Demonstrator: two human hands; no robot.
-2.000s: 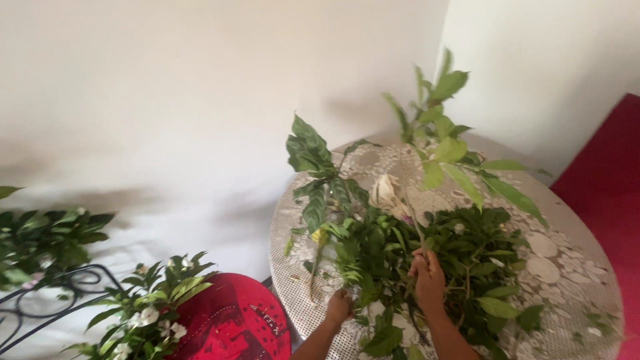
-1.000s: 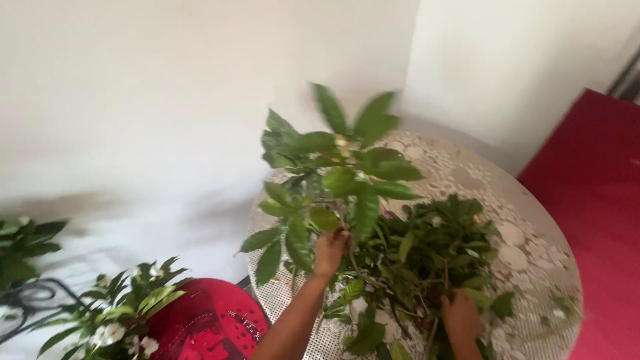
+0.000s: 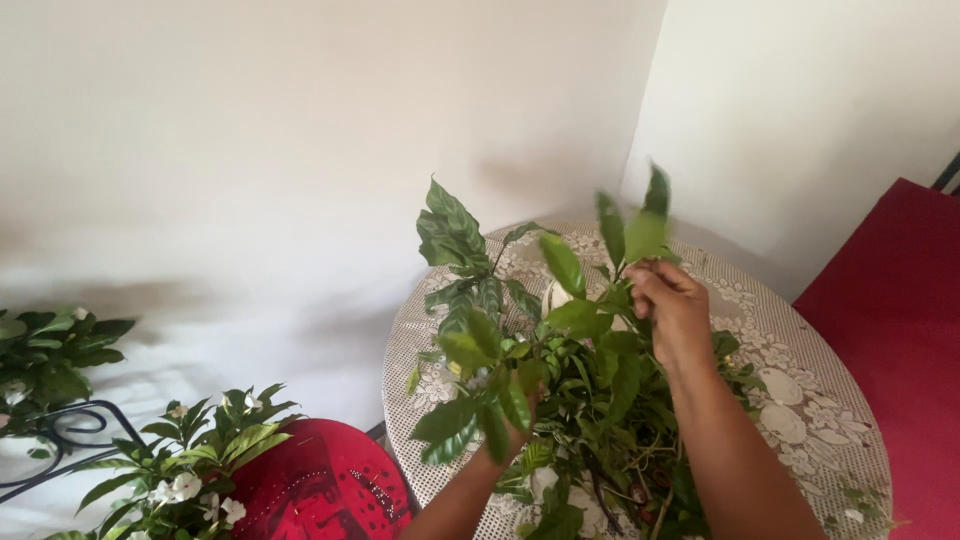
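My right hand (image 3: 669, 304) pinches the upper part of a leafy green stem (image 3: 577, 319) above the round table; its top leaves are blurred. Lower and to the left, my left hand (image 3: 525, 401) is mostly covered by broad leaves, and its fingers seem closed around a leafy cutting (image 3: 472, 405). Under both hands lies a heap of cut greenery (image 3: 592, 382) with tangled stems. Behind the left hand stand dark patterned leaves (image 3: 454, 232). A whitish object (image 3: 555, 296), partly hidden, shows between the leaves at the middle.
A lace tablecloth (image 3: 780, 367) covers the round table, with leaf scraps at its right edge. A red round seat (image 3: 322, 480) and a white-flowered plant (image 3: 187, 480) are at lower left, beside a black scrolled metal frame (image 3: 94, 409). A red surface (image 3: 892, 322) lies at right.
My right hand has risen from the heap to the upper part of a leafy stem. My left hand, in plain view on a stem one second ago, is now lower and mostly behind leaves.
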